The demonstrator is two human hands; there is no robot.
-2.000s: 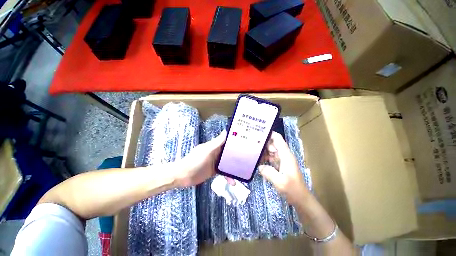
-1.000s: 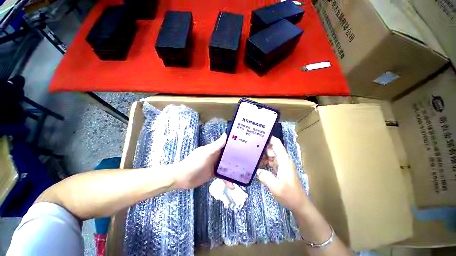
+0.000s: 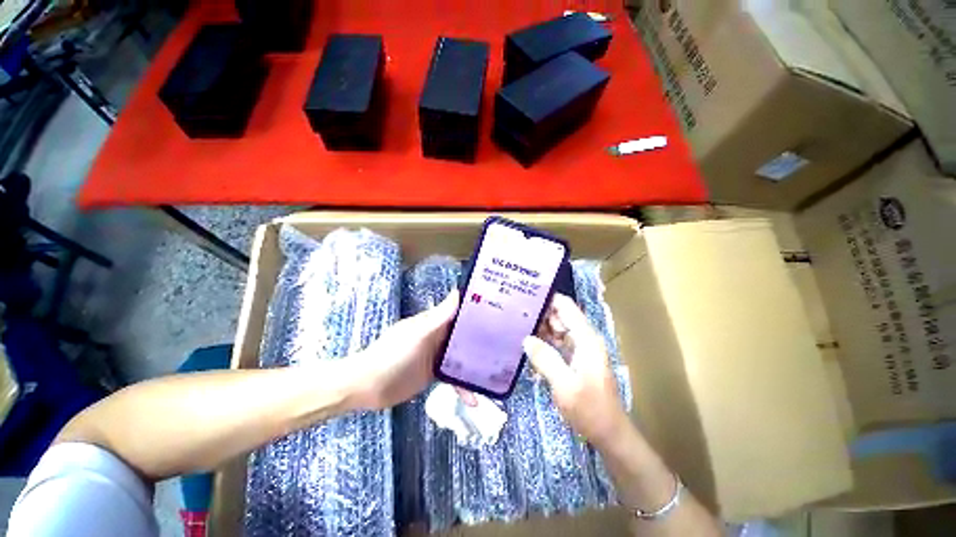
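A smartphone (image 3: 503, 306) with a dark case and a lit white-pink screen is held tilted over the open carton (image 3: 346, 220). My left hand (image 3: 404, 351), bare, grips its left side. My right hand (image 3: 577, 367), bare, is at its lower right edge with the thumb near the screen; its other fingers are partly hidden. Bubble-wrapped bundles (image 3: 320, 441) fill the carton under the hands. A crumpled white lump (image 3: 466, 416) lies on the bundles just below the phone.
Several black stacks (image 3: 454, 94) and a small white stick (image 3: 639, 145) with a dark end stand or lie on the red table (image 3: 398, 189) beyond the carton. A carton flap (image 3: 734, 357) extends right. Printed cartons (image 3: 891, 304) stand at the right. Grey speckled floor shows left.
The view has shifted a little, so the table, stacks and carton appear slightly lower and further left. Both hands keep hold of the phone over the carton.
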